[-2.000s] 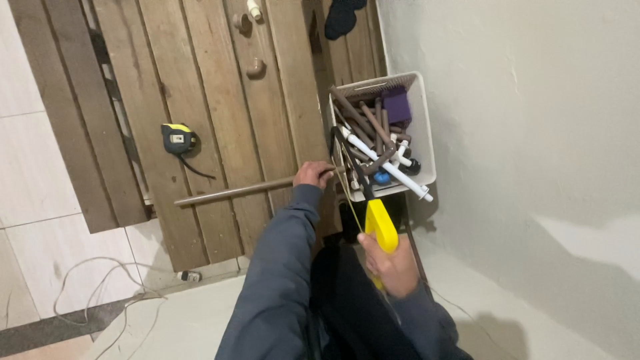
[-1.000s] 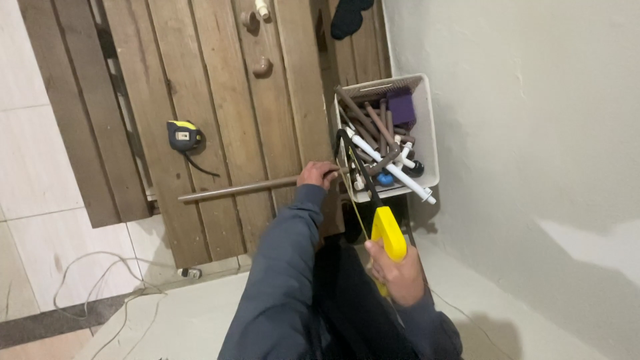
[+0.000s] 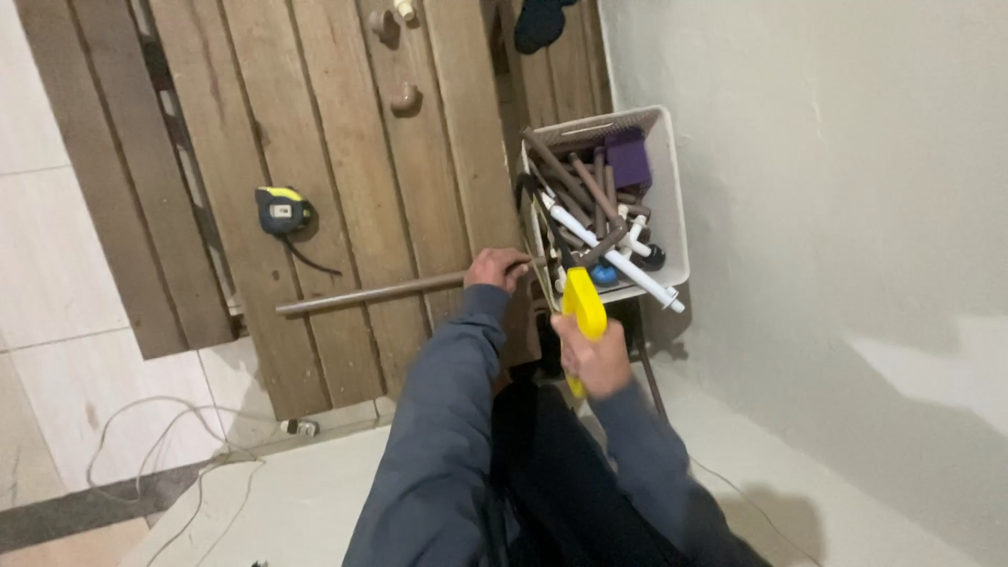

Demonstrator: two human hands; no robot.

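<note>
A long brown plastic pipe [image 3: 374, 294] lies across the slats of the wooden table [image 3: 346, 157]. My left hand [image 3: 498, 269] grips it near its right end, at the table's edge. In my right hand [image 3: 594, 354] is the yellow handle of a hacksaw [image 3: 584, 303]; its blade crosses the pipe just right of my left hand. Whether the blade is cutting into the pipe cannot be told. Left of the pipe's middle, a black and yellow tape measure [image 3: 282, 211] rests on the slats, its black strap trailing toward the pipe.
Just beyond the saw stands a white plastic basket [image 3: 676, 197] of brown and white pipe pieces and fittings. Brown elbow fittings [image 3: 405, 98] sit farther up the table. A pale wall [image 3: 827, 197] rises at the right. Thin cable [image 3: 150, 402] loops over the floor at left.
Both hands keep their hold on the pipe and the saw. The saw and my right hand have shifted only slightly; the pipe shows no plain move on the table.
</note>
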